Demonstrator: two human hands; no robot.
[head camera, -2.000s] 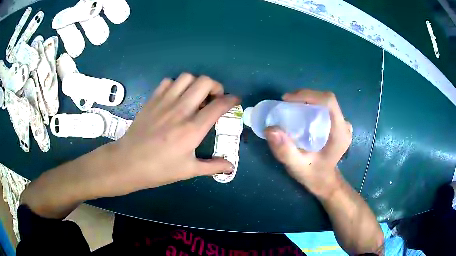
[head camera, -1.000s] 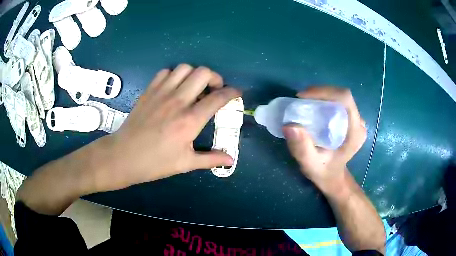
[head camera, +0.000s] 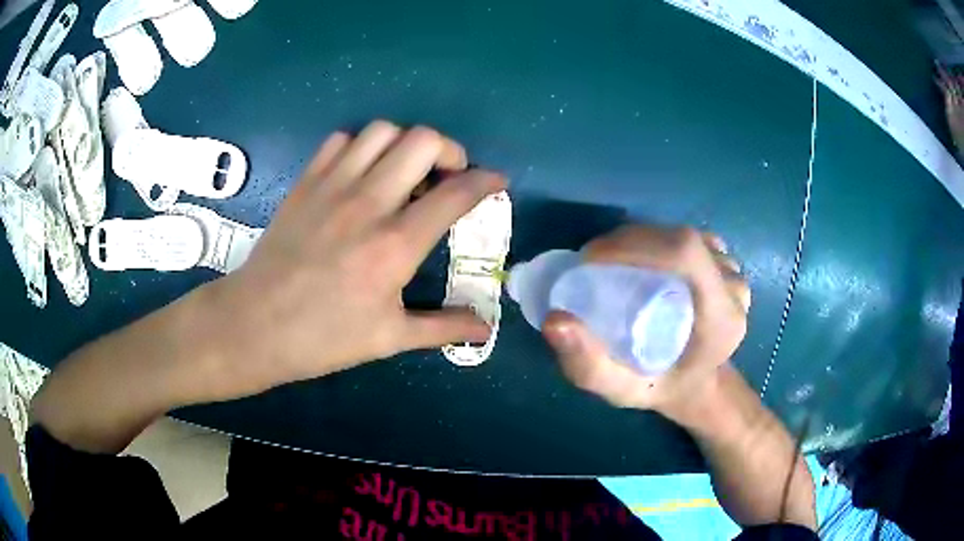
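Note:
A white housing shell (head camera: 475, 254) lies upright in the view on the dark-green tabletop, ribbed inner side up, with small windows at its near end. My left hand (head camera: 344, 259) holds it between the index finger at the far end and the thumb at the near end. My right hand (head camera: 671, 317) grips a translucent needle-tip bottle (head camera: 608, 306), tilted to the left. The bottle's yellow-green needle hub (head camera: 499, 274) is at the shell's right side, around mid-length. The needle's thin tip is over the shell's inner side. Whether liquid comes out cannot be told.
A loose housing pile (head camera: 63, 159) lies at the left, with more shells (head camera: 180, 164) beside it and at the top left. Bulk parts (head camera: 19, 391) sit below the table edge. A pale rail (head camera: 782, 53) curves at the upper right; a person's hand (head camera: 951, 95) shows beyond it.
The right hand drew the bottle back to the right, then brought it left and nearer the wearer, so the needle moved from the shell's far end to its middle. The left hand keeps its hold.

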